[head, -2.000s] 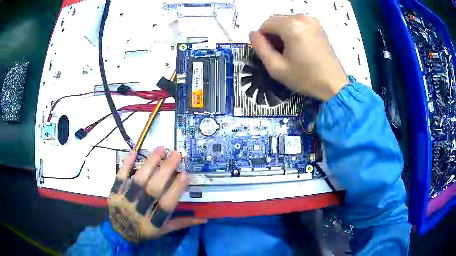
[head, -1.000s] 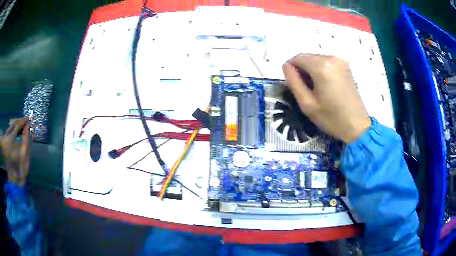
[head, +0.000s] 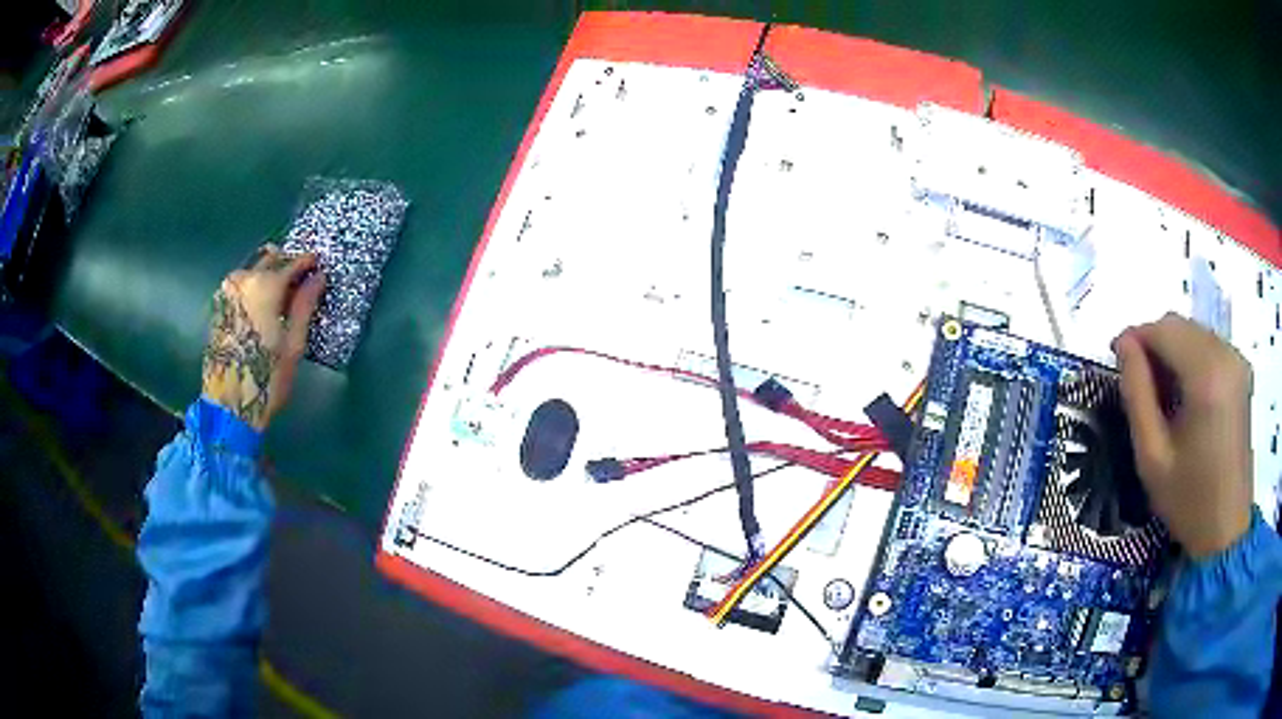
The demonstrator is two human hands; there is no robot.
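Observation:
My left hand (head: 264,326) is at the lower left edge of a bag of small silvery screws (head: 352,253), its fingertips touching the bag. Whether it pinches a screw cannot be seen. My right hand (head: 1195,421) is curled over the black fan (head: 1090,471), hiding part of it; what its fingers hold cannot be made out. The blue mainboard (head: 935,597) lies on the white chassis panel (head: 633,295), with a memory module (head: 973,429) beside the fan.
A black sleeved cable (head: 724,309) crosses the panel. Red leads (head: 794,450) and a yellow-red-black power cable (head: 801,527) lie left of the board. Red-orange foam (head: 675,42) borders the panel on the green bench (head: 464,84). Dark and red items are at the far upper left.
My left hand has moved from the panel's front edge to the screw bag. The view has turned left, so the panel sits further right. My right hand stays over the fan.

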